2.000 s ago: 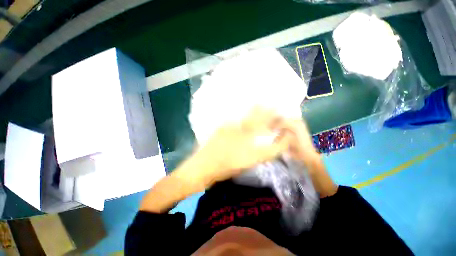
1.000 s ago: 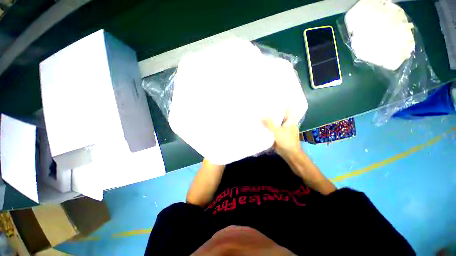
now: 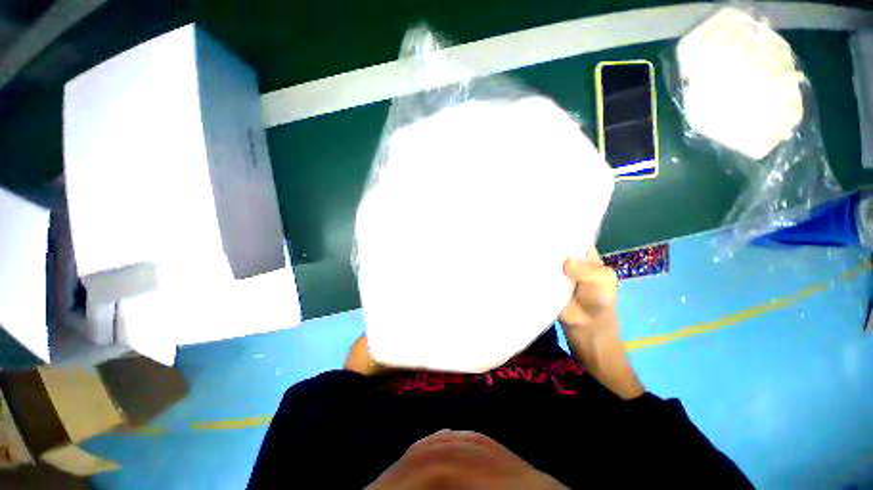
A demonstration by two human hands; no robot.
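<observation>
A white many-sided unit [image 3: 479,239] is held up in front of my chest, its smooth face towards me. A clear plastic bag [image 3: 426,81] sticks out beyond its far left edge. My right hand [image 3: 592,290] grips the unit's lower right edge, thumb on the face and fingers hidden behind. My left hand [image 3: 357,356] barely shows at the lower left edge; the unit hides its fingers, so its grip cannot be seen.
A white carton [image 3: 139,163] with open flaps stands at the left. A smartphone [image 3: 628,124] lies on the dark green bench right of the unit. A bagged cream unit [image 3: 742,86] lies farther right, near a blue object [image 3: 814,227]. Brown cartons [image 3: 81,402] are at lower left.
My hands, earlier together over the unit's near edge, moved apart to its sides. Since the last frame the unit has shifted right and nearer my body, and the bag's end extends farther out.
</observation>
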